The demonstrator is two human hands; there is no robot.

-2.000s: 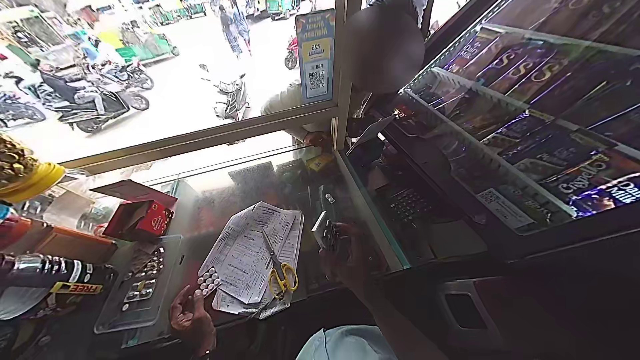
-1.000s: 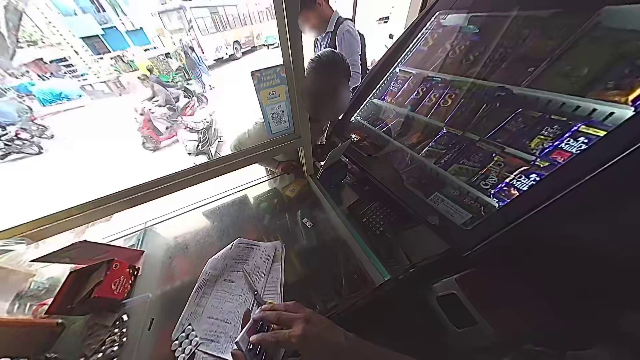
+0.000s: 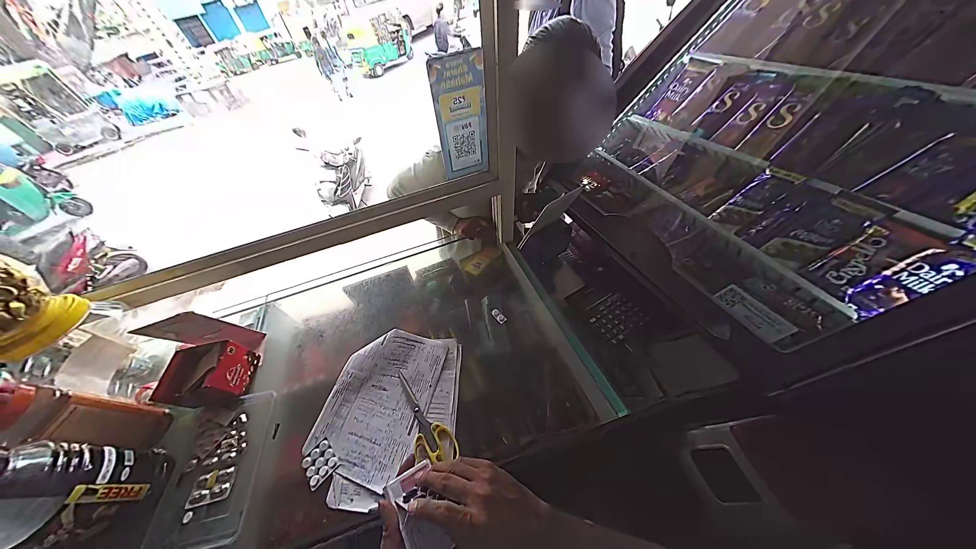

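At the counter's front edge my right hand (image 3: 476, 496) is closed on a small white packet (image 3: 412, 488) with a pink and dark face. The fingers of my left hand (image 3: 391, 526) touch its lower left side; most of that hand is out of frame. Just beyond, yellow-handled scissors (image 3: 435, 442) lie on written paper sheets (image 3: 381, 404), blades pointing away. A blister strip of white round tablets (image 3: 319, 462) rests at the left edge of the sheets. What else the right hand's fingers cover is hidden.
A glass counter (image 3: 305, 328) bears an open red box (image 3: 221, 374) and a clear tray (image 3: 252, 473) of blister strips at left. Farther right lie a small tablet piece (image 3: 499, 316) and a keypad (image 3: 618, 316). A person (image 3: 564, 91) stands beyond the window frame; a chocolate display (image 3: 762, 175) fills the right.
Two seconds ago my hands were apart, the left by the tablet strip and the right holding a small item over the counter. Now they are together at the packet. The view has swung between frames.
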